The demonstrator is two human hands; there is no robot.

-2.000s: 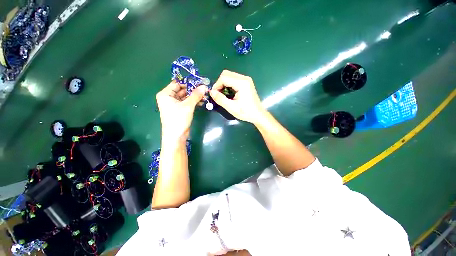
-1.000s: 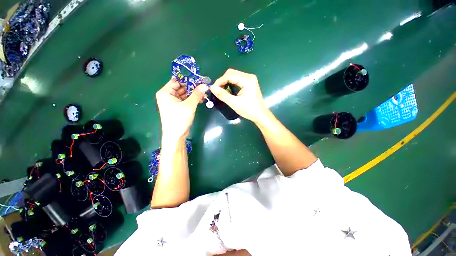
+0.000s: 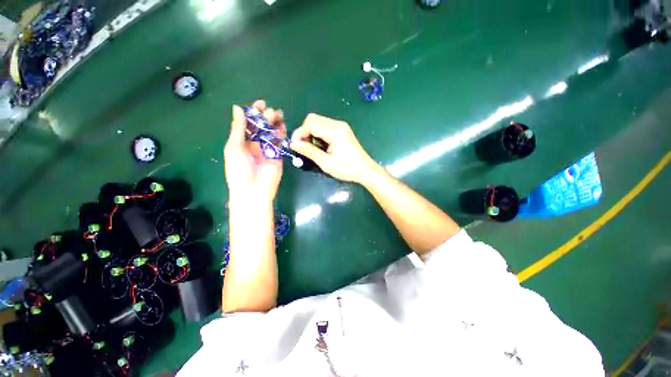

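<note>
My left hand (image 3: 254,151) holds several small blue circuit boards (image 3: 260,127) with thin pale wires in its palm, fingers curled up around them. A white round board connector (image 3: 297,161) hangs between my hands. My right hand (image 3: 327,147) is closed on a black cylinder housing (image 3: 313,163), mostly hidden under the fingers, with a greenish bit at its mouth. My two hands are close together. Whether the wires are joined cannot be seen. More blue boards (image 3: 282,224) lie beside my left forearm.
Black housings (image 3: 140,224) with red wires crowd the lower left. Two housings (image 3: 519,141) stand at right near a blue stool (image 3: 570,190). Round discs (image 3: 186,85) lie at upper left, and a single board (image 3: 371,90) lies ahead. A tangled board pile (image 3: 51,46) is at the far upper left.
My left hand has turned its palm up, with the boards now lying in it. My right hand has shifted slightly left and down. The white-faced discs have moved right along the green surface.
</note>
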